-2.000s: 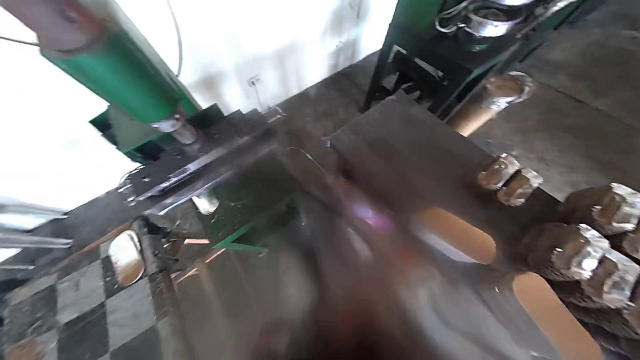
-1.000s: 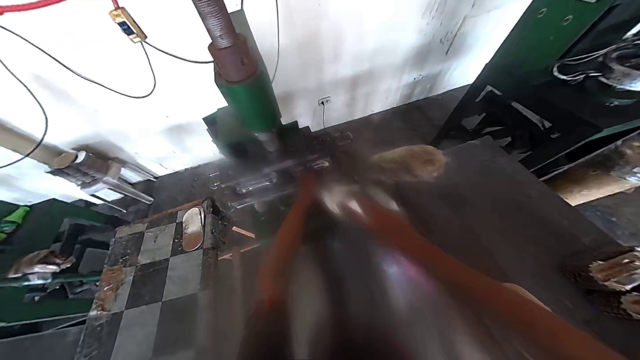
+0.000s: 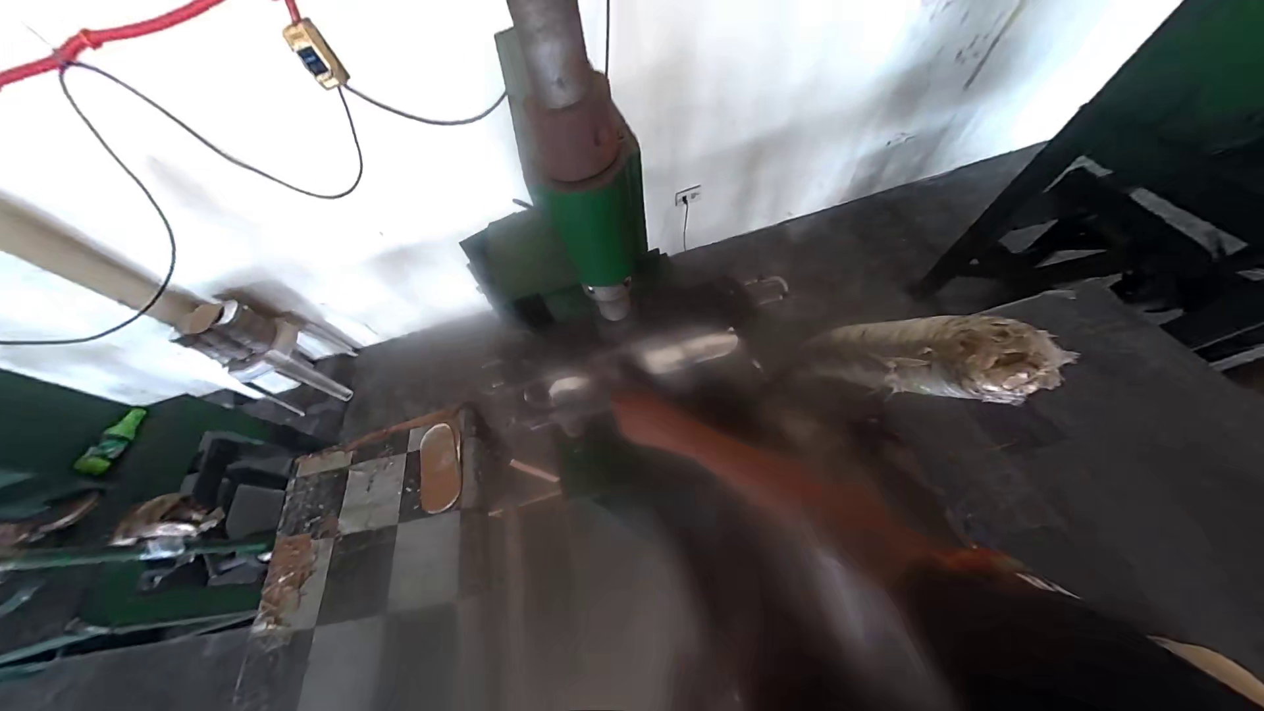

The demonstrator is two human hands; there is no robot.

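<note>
My right hand (image 3: 627, 380) is heavily blurred at the end of a forearm reaching from the lower right to the bed of a green press (image 3: 592, 232). Close by the fingers lie a shiny, rounded metallic piece (image 3: 686, 351) and a smaller shiny one (image 3: 570, 385); the blur hides whether the hand grips either. Above them the press's ram tip (image 3: 612, 299) points down. I cannot make out my left hand. To the right of the press bed, a thick roll wrapped in clear film (image 3: 938, 355) lies on the dark sheet-topped table (image 3: 1096, 454).
Left of the press stands a checkered tiled surface (image 3: 425, 563) with an oval tan-faced piece (image 3: 440, 468) on it. A green bottle (image 3: 111, 441) lies at far left. A cable with a small yellow control box (image 3: 316, 54) hangs before the wall. Dark metal framework (image 3: 1047, 197) stands at right.
The view has swung toward the press and the wall. Two forearms reached toward the press bed a second ago; only one is distinct now.
</note>
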